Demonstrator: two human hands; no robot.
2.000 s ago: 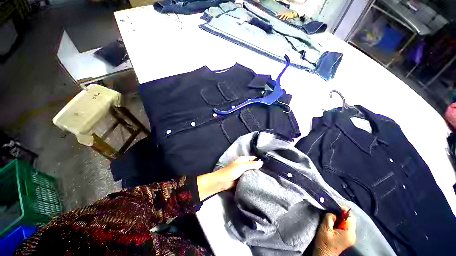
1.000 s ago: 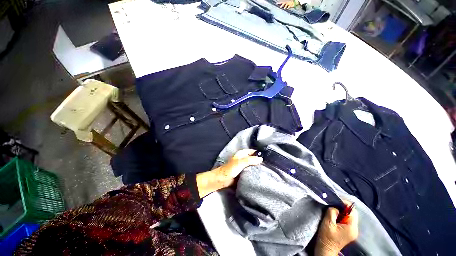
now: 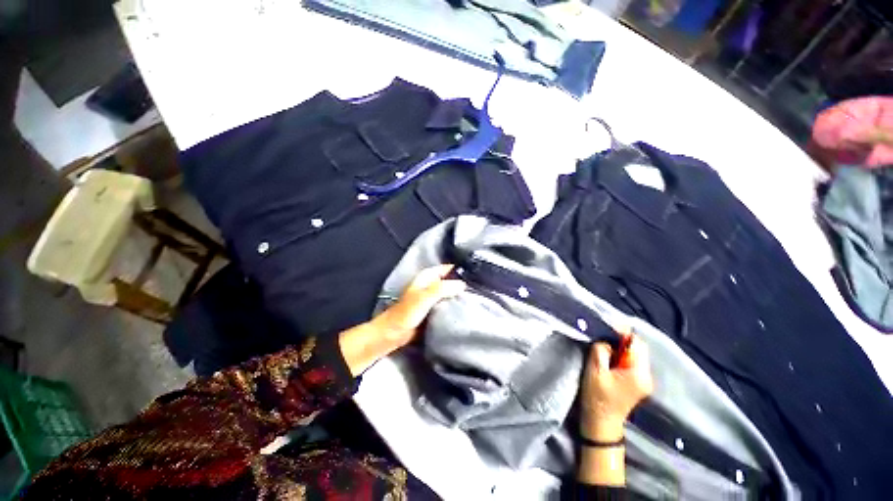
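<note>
A denim garment with its pale grey wrong side outward lies bunched in front of me. Its dark button placket with white dots runs between my hands. My left hand grips the placket's upper end near the collar area. My right hand holds the placket lower down, with the orange-red thread snips in the same hand. The snips' blades are hardly visible. The garment's lower part extends to the bottom right, where more placket dots show.
A dark denim garment lies at left under a blue hanger. A long dark garment with a hook lies at right. Light denim is at the far end of the white table. A stool and green crate stand left. A person in pink is at right.
The view has swung right, so the table and garments appear further left. My hands still hold the placket. More of the garment's lower part and a person at right have come into view.
</note>
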